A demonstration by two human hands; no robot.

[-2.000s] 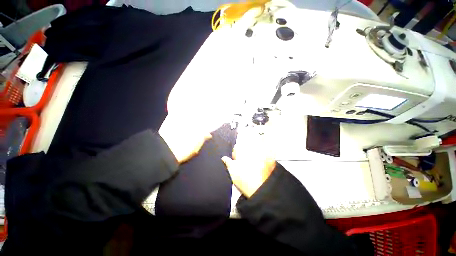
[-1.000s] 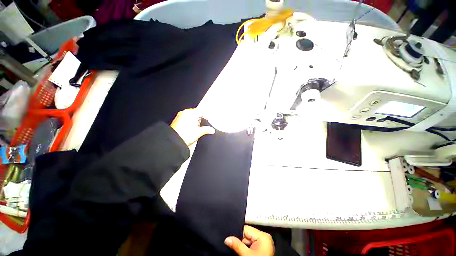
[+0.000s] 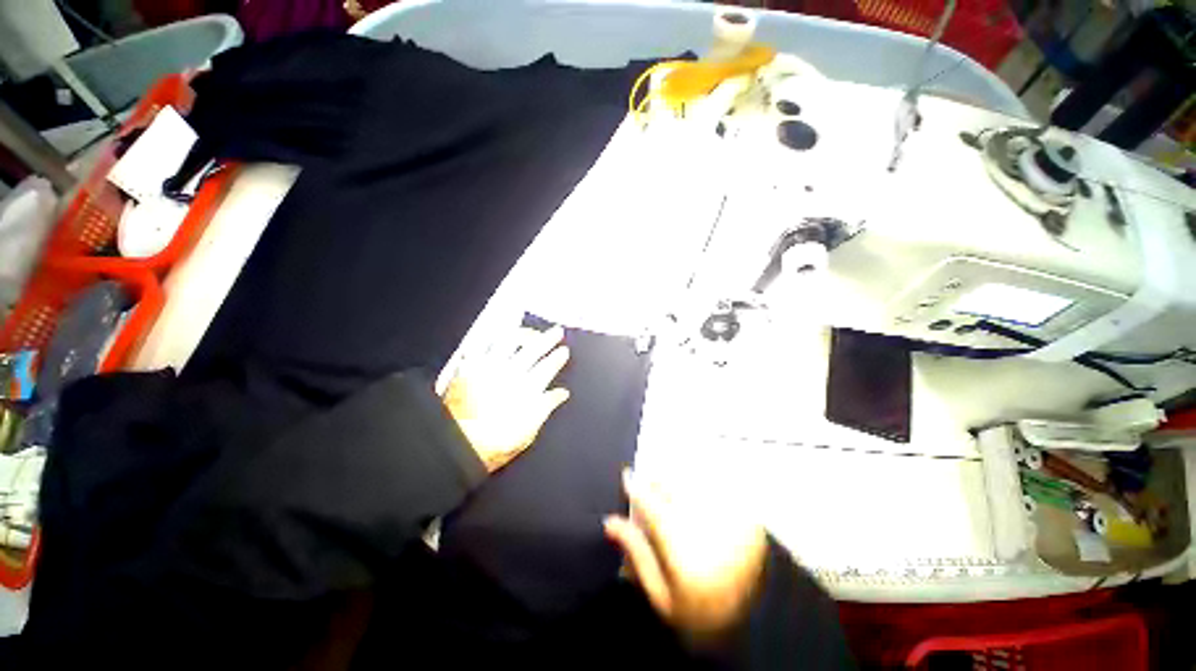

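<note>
A black garment panel (image 3: 577, 459) lies under my hands, its narrow end beside the presser foot and needle (image 3: 719, 325) of the white sewing machine (image 3: 1036, 249). My left hand (image 3: 509, 393) lies on the panel with fingers spread, near its far end. My right hand (image 3: 689, 537) is at the panel's right edge, thumb and finger apart; glare washes out part of it, and whether it pinches the edge is unclear. The larger black garment pile (image 3: 380, 210) spreads left of the machine.
A dark flat rectangle (image 3: 868, 384) lies right of the needle. A beige accessory tray (image 3: 1089, 551) is at the right. Red baskets (image 3: 158, 269) stand at the left, another (image 3: 1049, 649) at lower right. A pale blue tub (image 3: 525, 33) is behind the table. A yellow ribbon (image 3: 708, 79) hangs on the machine.
My right hand has moved up from the panel's near end to beside its right edge. My left hand has moved slightly nearer and opened flat on the cloth. The view has shifted slightly.
</note>
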